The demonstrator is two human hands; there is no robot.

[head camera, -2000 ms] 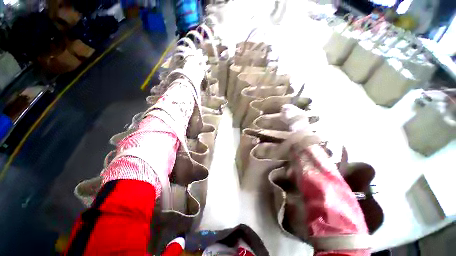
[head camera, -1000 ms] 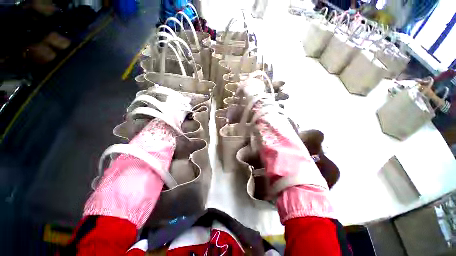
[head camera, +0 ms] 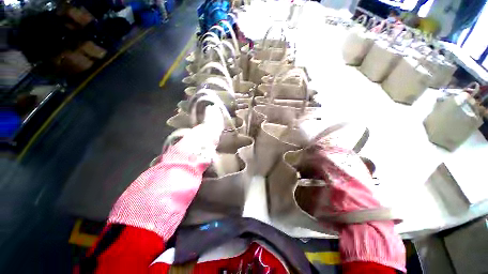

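Two rows of beige tote bags (head camera: pixel 275 112) stand on a white-covered table, open at the top with thin handles up. My left hand (head camera: pixel 210 119), in a white glove, is at the handles of the left row; the handles loop around it and its fingers are blurred. My right hand (head camera: pixel 315 128), also white-gloved and blurred, is over the right row. A bag handle (head camera: pixel 364 215) lies across my right sleeve. The near bags look dark and empty inside. What the fingers hold cannot be made out.
Stuffed tote bags (head camera: pixel 408 79) stand along the table's far right side, and one more bag (head camera: pixel 452 120) stands nearer. A pale flat board (head camera: pixel 447 187) is at the right edge. A person in blue (head camera: pixel 213 16) is at the far end. Yellow lines mark the floor at left.
My arms first drew back nearer to me, then reached forward again, spreading apart. Handles that lay over my left sleeve now stand near the hand. The view has shifted.
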